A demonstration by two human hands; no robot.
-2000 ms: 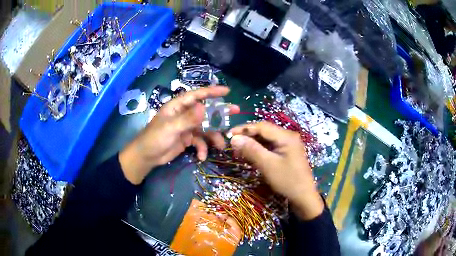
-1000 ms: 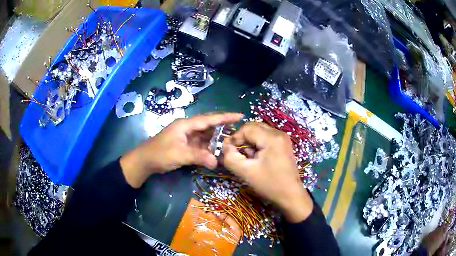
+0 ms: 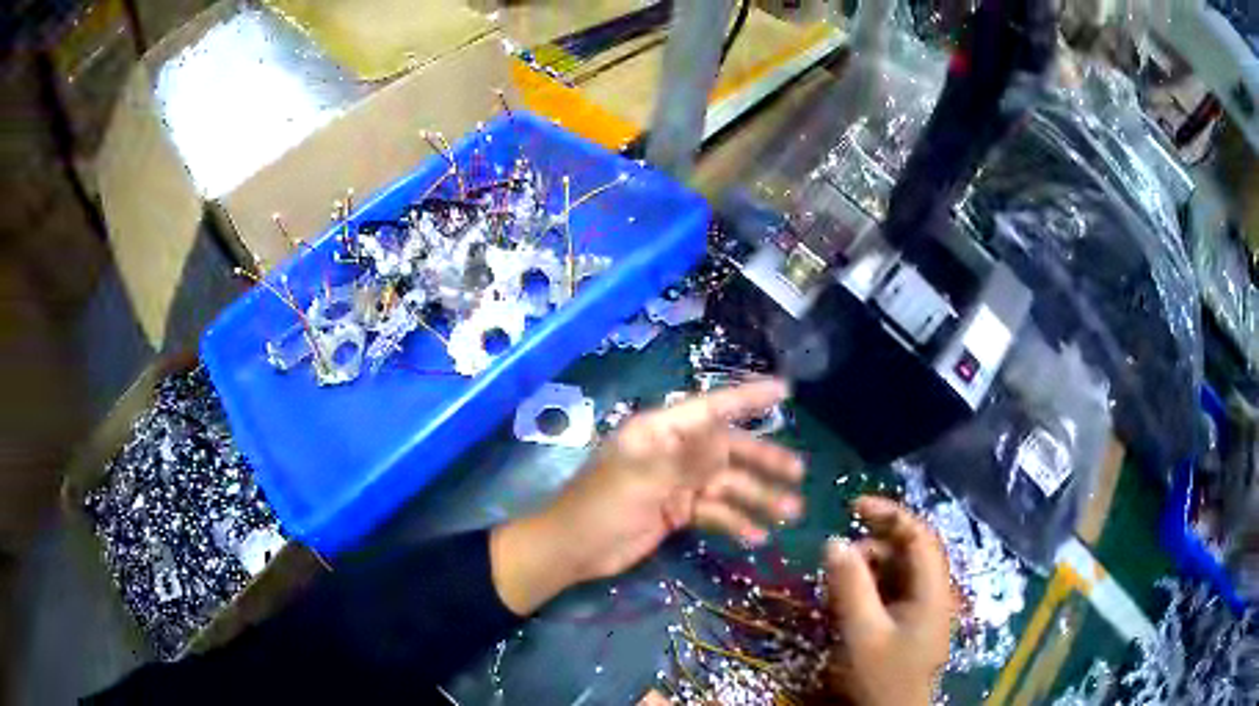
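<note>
My left hand (image 3: 660, 483) is open in the middle of the view, palm up with fingers spread, and nothing shows in it. My right hand (image 3: 891, 593) is at the lower right with its fingers curled; whether it holds a small part cannot be told. Yellow-orange lead wires (image 3: 732, 641) lie in a heap below and between the hands. Wired holders (image 3: 494, 335) with red and yellow wires sticking out are piled in the blue plastic tray (image 3: 401, 462) at the left. A loose holder plate (image 3: 555, 417) lies on the mat beside the tray.
A black bench machine (image 3: 884, 359) stands behind the hands, with clear plastic bags (image 3: 1056, 400) beside it. A cardboard box (image 3: 118, 483) of small silvery parts is at the lower left. Yellow tape (image 3: 1038, 634) and a grey-white holder heap (image 3: 1187, 655) are at the lower right. A second blue tray (image 3: 1198, 531) is at the far right.
The view has turned left, so the blue tray shows more fully. The holder that was in my left hand is gone from it. My hands have moved apart and the left has opened.
</note>
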